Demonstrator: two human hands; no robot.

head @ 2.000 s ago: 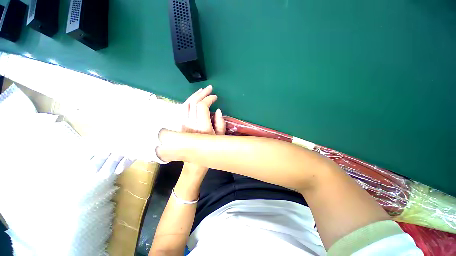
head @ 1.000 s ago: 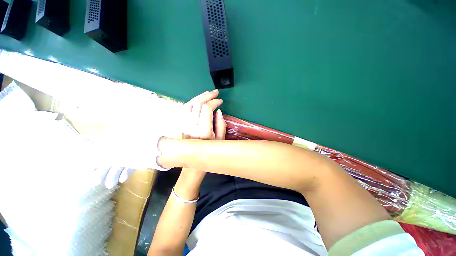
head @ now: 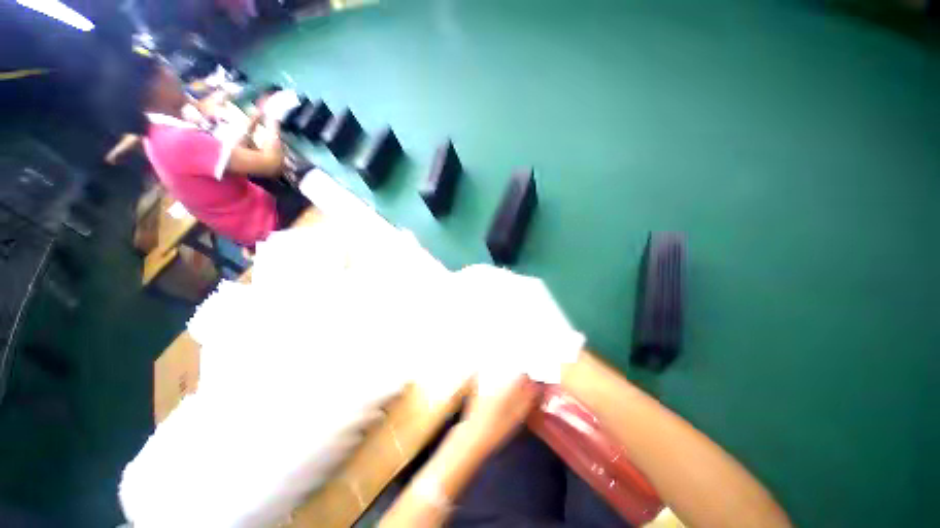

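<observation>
A white overexposed heap of what look like empty bubble bags lies in front of me, left of centre. My left hand is at its lower right edge, blurred, with its fingertips lost in the glare. My right forearm reaches in from the lower right. My right hand merges with the bright white area, so its fingers and any hold are hidden. The nearest black unit stands on the green belt, apart from my arms. Another black unit stands beyond it.
Several more black units run in a row to the upper left. A person in a pink top is beside the belt there. A red wrapped rail borders the belt near my right forearm. Tan cardboard lies under the white heap.
The view has swung up and left, bringing in the person and more of the row. My right arm no longer crosses over my left wrist. The nearest units appear further right.
</observation>
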